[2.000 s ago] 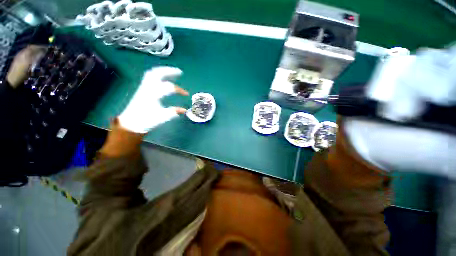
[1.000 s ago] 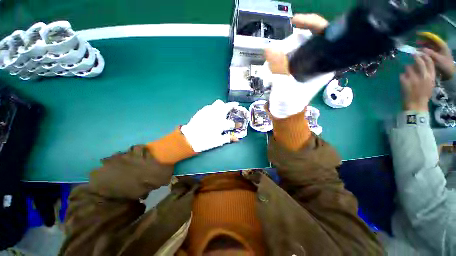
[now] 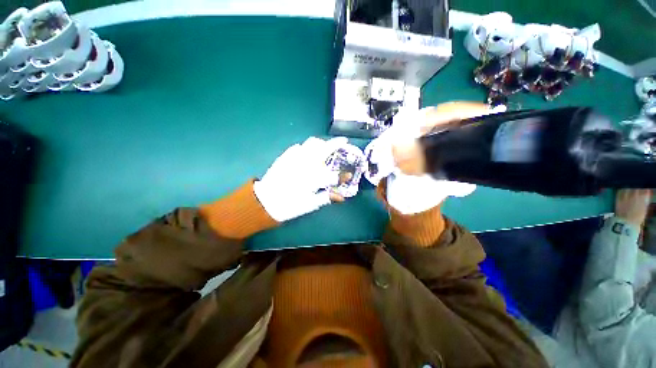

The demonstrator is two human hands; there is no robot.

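My left hand (image 3: 298, 180), in a white glove with bare fingertips, holds a white housing (image 3: 347, 169) with a silver and dark insert on the green bench. My right hand (image 3: 417, 162), also gloved, grips the thick black electric screwdriver (image 3: 525, 149), which lies nearly level and points left. Its bit tip cannot be made out against the glove and housings. A second housing (image 3: 373, 159) sits right beside the first, partly hidden by my right hand. The silver-grey screw feeder (image 3: 388, 61) stands just behind both hands.
Stacked white housings (image 3: 68, 54) stand at the far left. White sub-assemblies with dark parts (image 3: 532, 54) cluster at the back right. A black tray (image 3: 14, 154) is at the left edge. Another person's sleeve (image 3: 611, 273) shows at the right, near more white parts (image 3: 645, 118).
My left hand stays on the housing. The screwdriver has swung from slanting up right to nearly level, and my right hand has come lower. The view has shifted, showing more of the right-hand cluster.
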